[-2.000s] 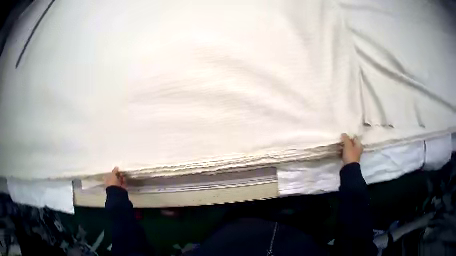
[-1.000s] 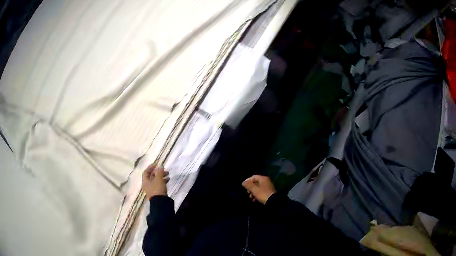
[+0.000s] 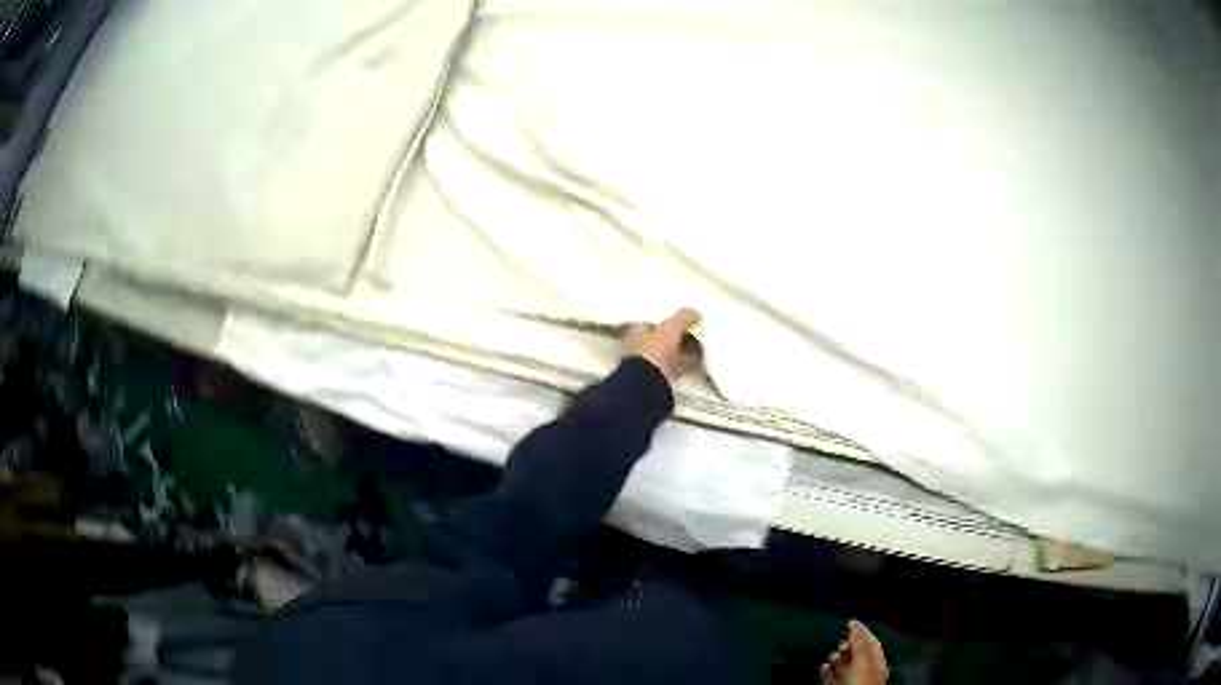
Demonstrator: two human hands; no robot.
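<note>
Cream fabric (image 3: 830, 174) lies over the table, its loose top ply wrinkled, with long diagonal folds. My left hand (image 3: 663, 345) is at the ply's front edge and pinches it; a small dark gap shows beside the fingers. The layered edge of the stack (image 3: 509, 364) runs below the hand along the table front. My right hand (image 3: 857, 656) is at the bottom edge, away from the cloth and partly cut off. No object shows in it, but its finger state is unclear.
White paper (image 3: 710, 482) hangs over the front edge. A tan block (image 3: 1071, 554) sits at the table edge on the right, partly under the cloth. A straight ply edge (image 3: 402, 167) crosses the cloth at the left. Scraps lie on the dark green floor (image 3: 221, 448).
The view has swung back to face the table. My left hand has moved from the stack's layered edge to the loose ply's edge. My right hand, earlier on the stack edge, is low and off the cloth.
</note>
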